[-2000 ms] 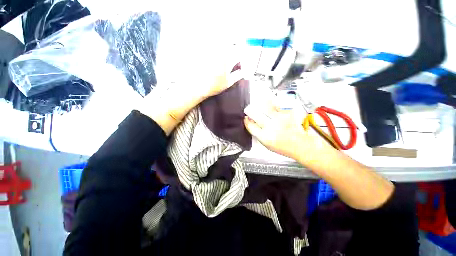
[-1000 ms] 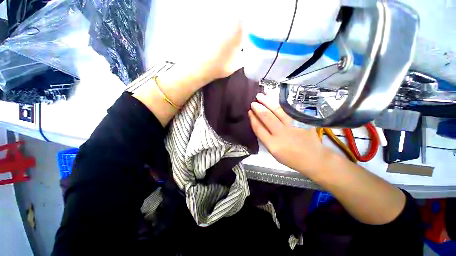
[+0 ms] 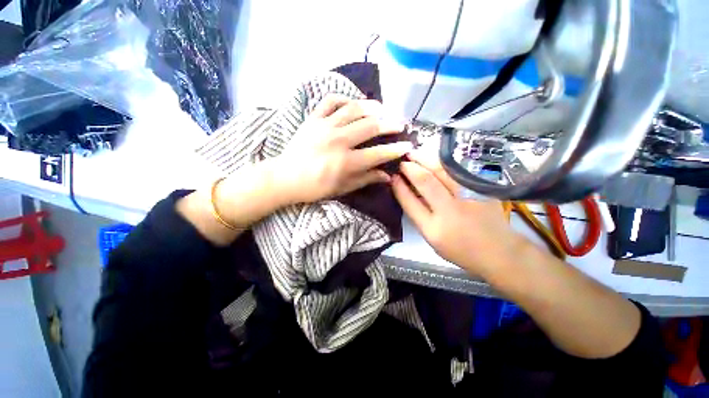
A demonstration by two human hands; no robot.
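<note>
A dark maroon garment piece (image 3: 375, 204) with cream-and-dark striped lining (image 3: 311, 233) lies under the machine and hangs over the table's front edge. My left hand (image 3: 334, 151) lies on the cloth, fingers pointing right toward the needle area (image 3: 416, 134). My right hand (image 3: 447, 210) is at the cloth's right edge, its fingertips touching the maroon fabric close to my left fingertips. The white sewing machine (image 3: 497, 43) with a blue stripe stands close above. The exact needle contact is hidden by the fingers and machine parts.
Scissors with red and yellow-orange handles (image 3: 579, 229) lie right of my right hand, beside a flat black rectangle (image 3: 628, 232). Clear and dark plastic film (image 3: 101, 58) lies at the left. A red stool (image 3: 27, 242) stands on the floor at left. Blue crates show below the table.
My left hand has come down and toward me onto the cloth near the needle. More striped lining and a maroon end now show beyond it. My right hand has stayed nearly in place.
</note>
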